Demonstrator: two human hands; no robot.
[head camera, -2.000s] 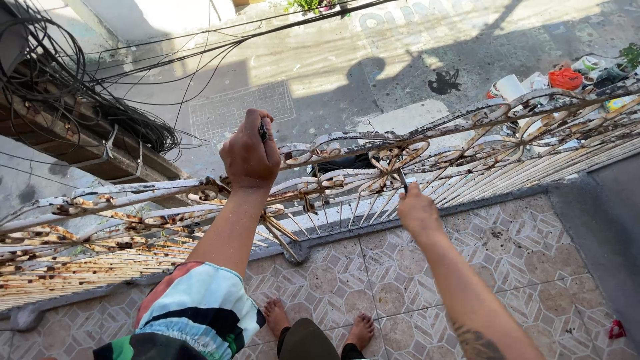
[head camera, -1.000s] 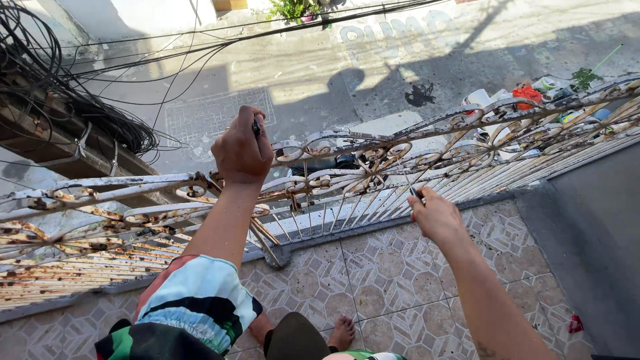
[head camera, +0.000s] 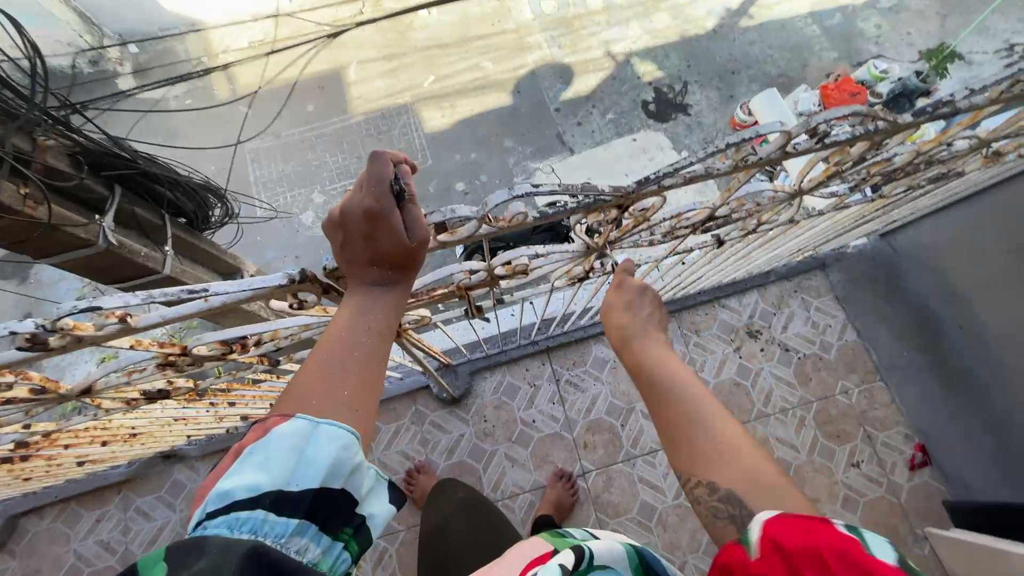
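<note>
A rusty metal railing with peeling white paint (head camera: 472, 268) crosses the view from left to right. My left hand (head camera: 380, 220) is a fist above its top edge, closed around a small dark object (head camera: 398, 186) whose kind I cannot tell. To the right, my right hand (head camera: 634, 308) reaches to the scrollwork on the near side, gripping a thin tool, mostly hidden in the fingers, with its tip near the rosette-like scrolls (head camera: 596, 240).
Bundled black cables (head camera: 160, 172) hang beside a beam (head camera: 64, 216) at left. Below the railing lies a street with a rubbish pile (head camera: 840, 92). My bare feet stand on patterned floor tiles (head camera: 576, 400); a grey surface (head camera: 952, 320) borders them at right.
My right hand was drawn back from the scrollwork one second ago and is now up against it. The left fist keeps its place over the railing.
</note>
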